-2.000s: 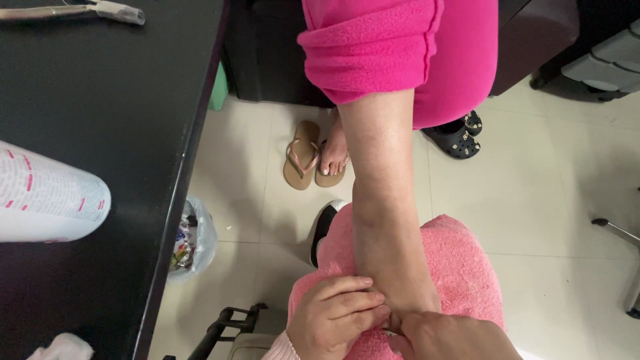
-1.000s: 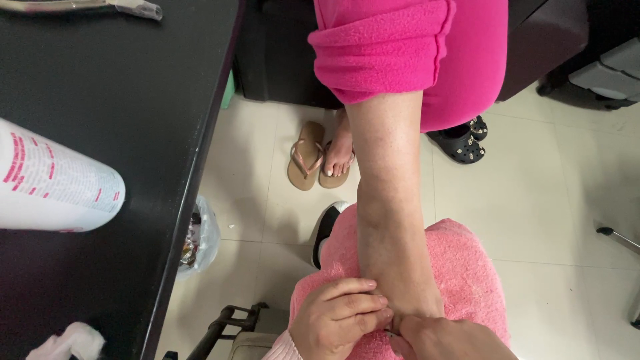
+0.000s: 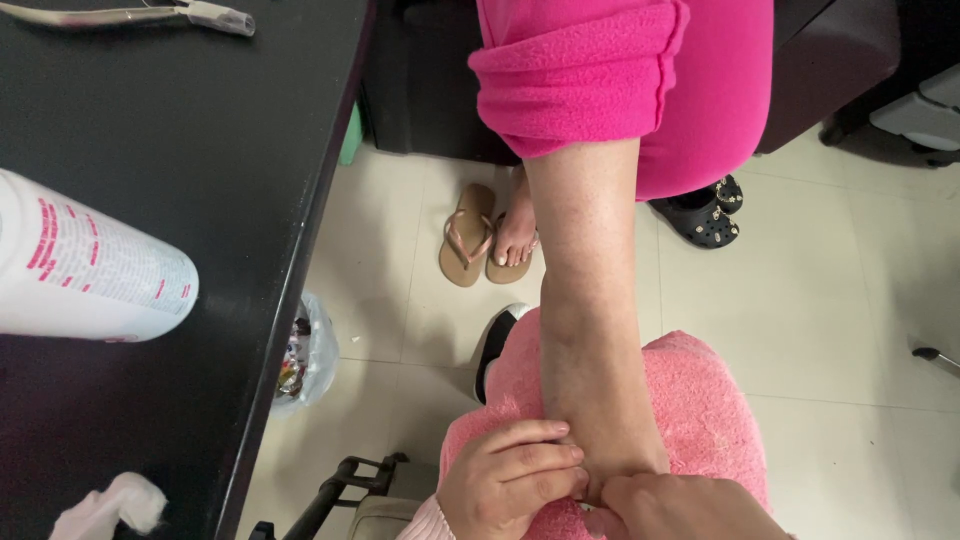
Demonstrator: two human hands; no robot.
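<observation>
Another person's bare foot (image 3: 600, 420) rests over a pink towel (image 3: 701, 405) at the lower middle. My left hand (image 3: 514, 476) lies against the left side of this foot, its fingers bent near the toes. From the lower right my right hand (image 3: 679, 506) reaches over the front of the foot, fingers curled at the toes. The toes are mostly hidden by both hands, and whether my right hand holds a small tool cannot be seen. A rolled-up bright pink trouser leg (image 3: 577, 82) covers the upper part of the leg.
On the black table (image 3: 172, 420) at left are a white bottle (image 3: 90, 262), metal nippers with a clear tip cover (image 3: 217, 16) and white cotton (image 3: 112, 506). A lined waste bin (image 3: 319, 360) stands beside it. Flip-flops (image 3: 466, 240) and black clogs (image 3: 697, 217) are on the floor.
</observation>
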